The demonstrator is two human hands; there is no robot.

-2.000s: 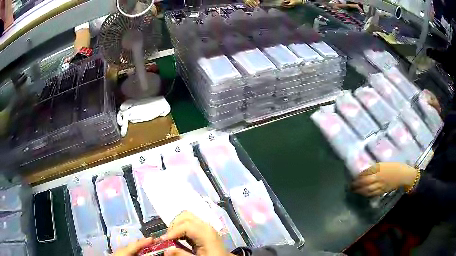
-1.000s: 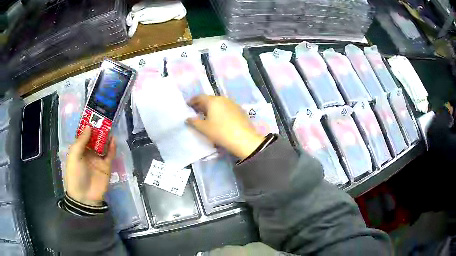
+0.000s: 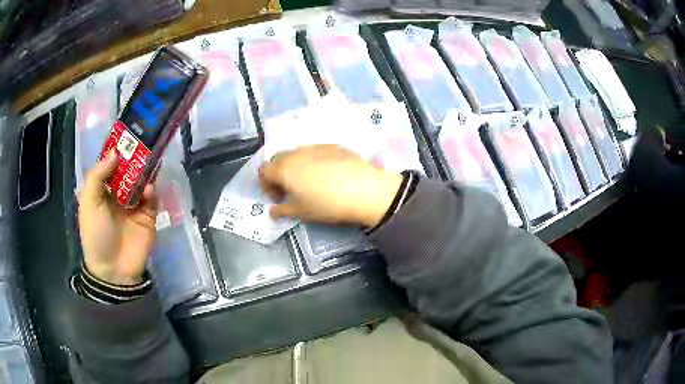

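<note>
My left hand (image 3: 120, 217) holds a bare device (image 3: 150, 124), red with white print at its lower end and a black panel with blue markings above, tilted up to the right. My right hand (image 3: 323, 184) is over the tray, its fingers on a white protective bag (image 3: 251, 202) with small dark marks. More white sleeve material (image 3: 319, 131) lies behind that hand. A tray pocket (image 3: 254, 262) below the bag holds no device. Bagged devices (image 3: 218, 97), pink-red at one end and grey-blue at the other, fill pockets around it.
A smartphone (image 3: 35, 161) lies at the left. Another tray of bagged devices (image 3: 518, 161) stands at the right, with white sheets (image 3: 607, 90) beyond it. A wooden board (image 3: 113, 56) and stacked trays (image 3: 451, 6) are behind. A dark-clothed person is partly visible at the far right.
My right hand has shifted to the bag with the dark marks, which is now lifted and turned. The white sheet has moved right and back. My left hand still holds the device.
</note>
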